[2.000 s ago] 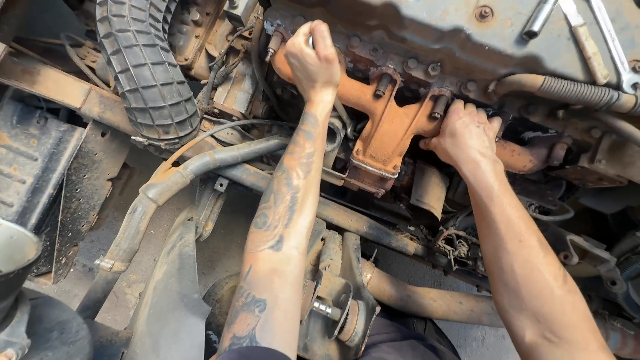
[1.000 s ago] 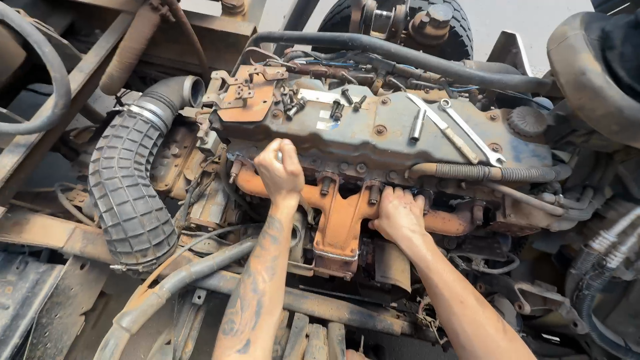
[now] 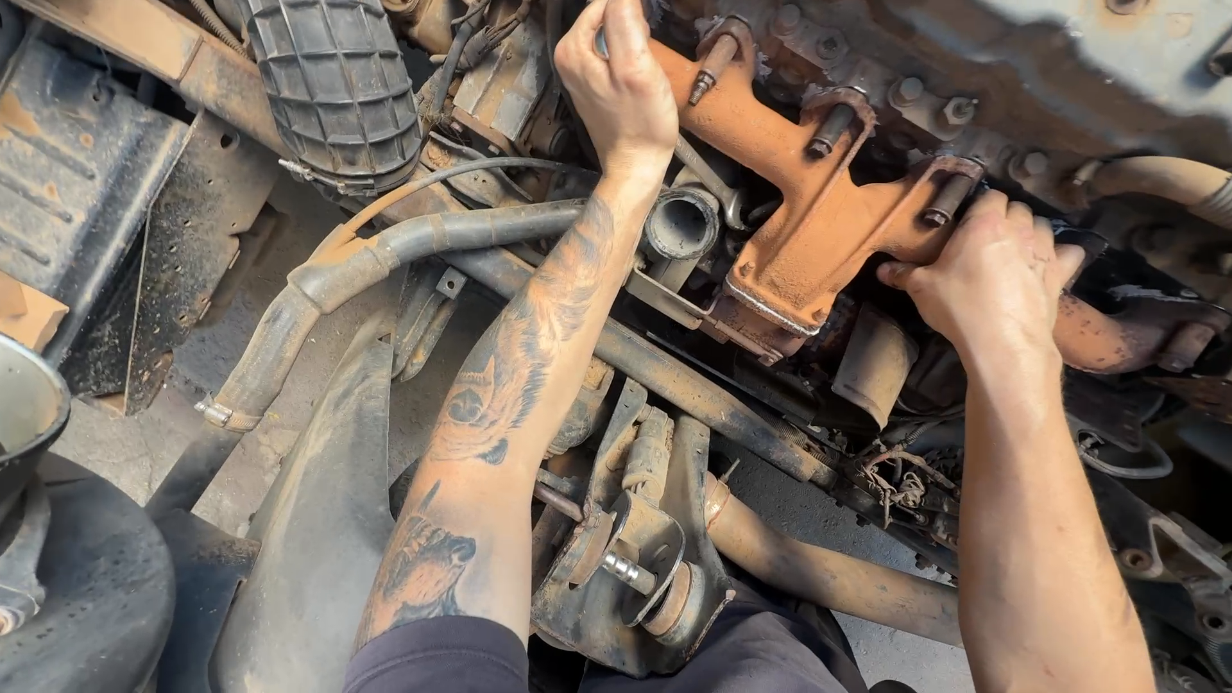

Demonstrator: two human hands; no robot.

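Note:
A rusty orange exhaust manifold (image 3: 799,192) lies along the side of the engine, with long bolts (image 3: 833,130) standing out of its flanges. My left hand (image 3: 621,87) is curled at the manifold's left end; a sliver of something bluish shows between its fingers, and what it grips is mostly hidden. Wrapped over the manifold's right pipe, my right hand (image 3: 1001,269) has its thumb below and its fingers behind. Between the two hands the square outlet flange (image 3: 775,308) points down toward me.
A ribbed black air hose (image 3: 332,87) rises at the upper left. A grey coolant hose (image 3: 318,279) passes behind my left forearm. Below the manifold are an open pipe end (image 3: 680,226), a frame tube (image 3: 712,395) and loose wiring (image 3: 905,476). A metal bracket (image 3: 654,558) stands near my lap.
The view has swung down and closer since a second ago, so the tools on the engine's top are out of sight. Both hands stay at about the same places on the manifold.

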